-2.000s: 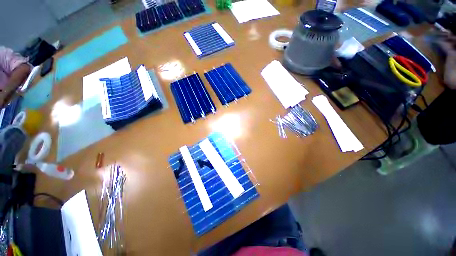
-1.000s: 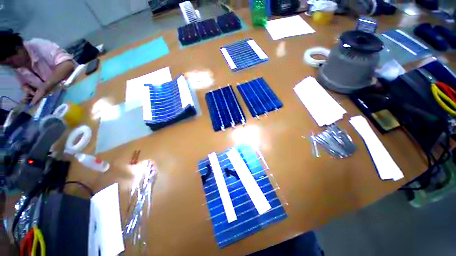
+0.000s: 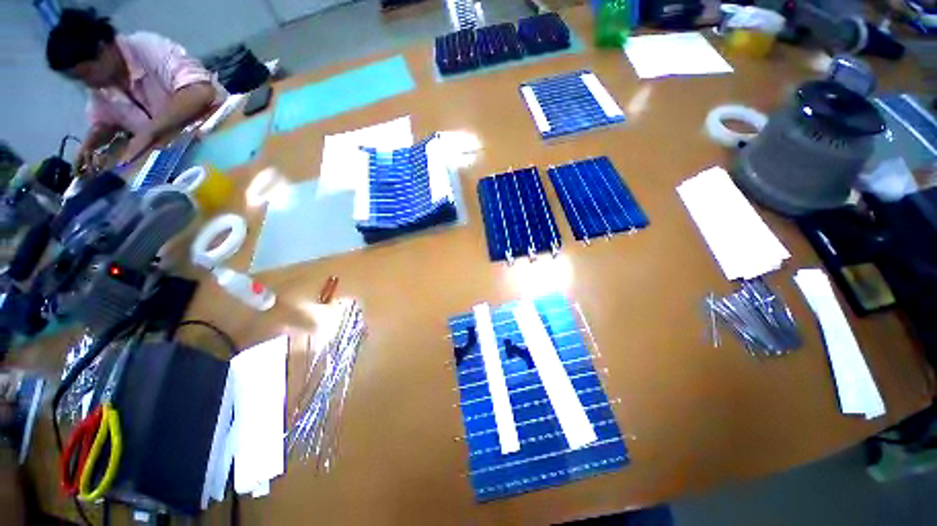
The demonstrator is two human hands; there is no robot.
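A blue solar cell panel with thin pale lines lies flat on the tan tabletop before me. Two white strips lie across it, roughly side by side. Small black pieces lie beside the strips on the panel. Long thin silver ribbons lie loose to its left, and a pile of short silver ribbons lies to its right. Neither my left hand nor my right hand is in the picture.
Two dark blue cell stacks and a curved stack lie beyond the panel. A flux bottle, dark box and looped handles are left. A grey cylinder stands right. A person sits far left.
The view has turned left, so the bench things appear further right. More of the dark box, looped handles and seated person shows at left. The panel and strips look unmoved on the table.
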